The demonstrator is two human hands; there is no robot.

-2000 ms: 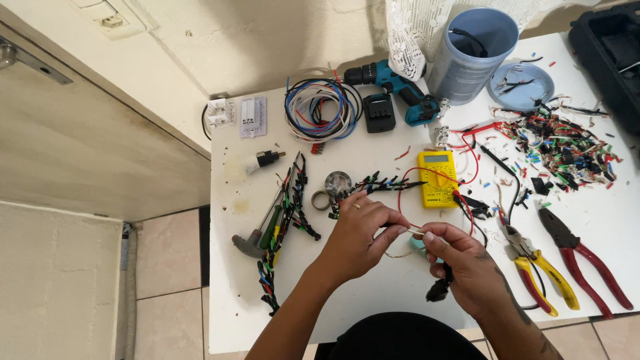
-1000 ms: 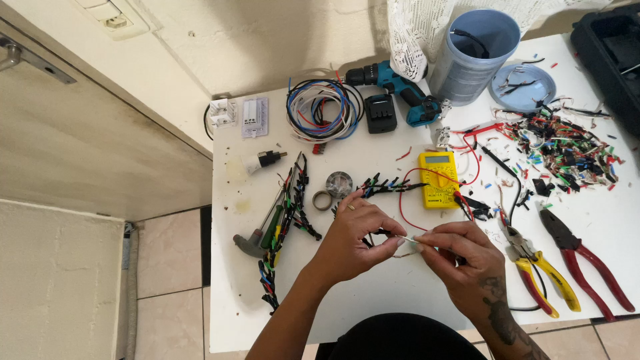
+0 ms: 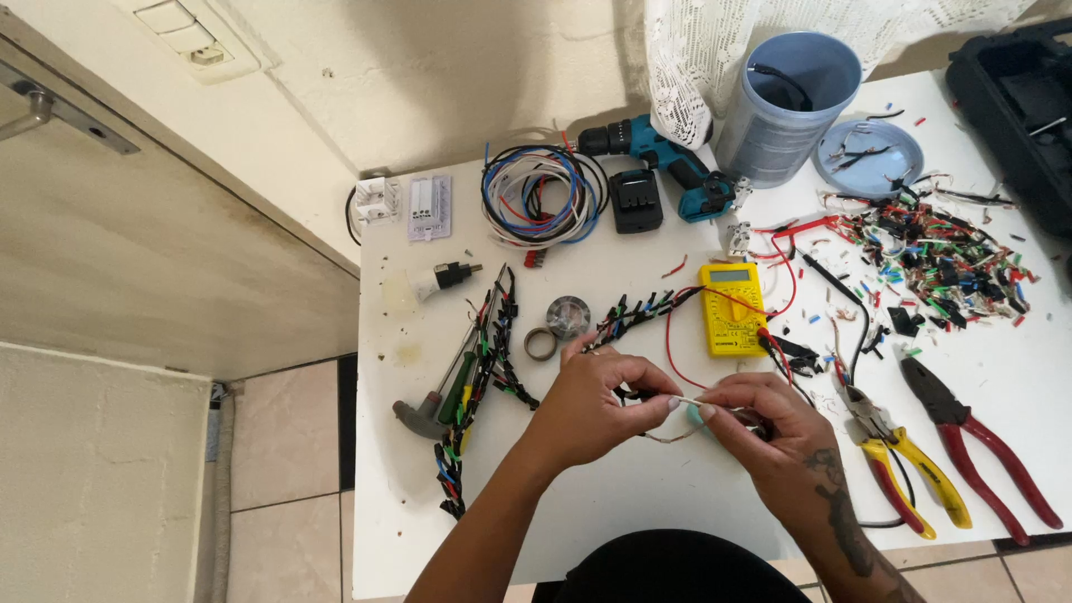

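Note:
My left hand and my right hand pinch a thin white wire between their fingertips, above the white table. Dark wire pieces show partly behind the fingers of both hands. A bundle of short wires wrapped in black tape runs from behind my left hand up to the yellow multimeter. A longer taped bundle lies to the left, by a green-handled tool and a grey-handled tool. Something turquoise is partly hidden behind my right hand.
Yellow-red cutting pliers and red-handled pliers lie at right, below a heap of wire scraps. Farther back are a blue bucket, a cordless drill, a battery and coiled wires. Tape rolls lie near my left hand.
The dark taped piece that hung below my right hand two seconds ago no longer shows there. My right hand has turned, and its fingertips stay close to those of my left hand.

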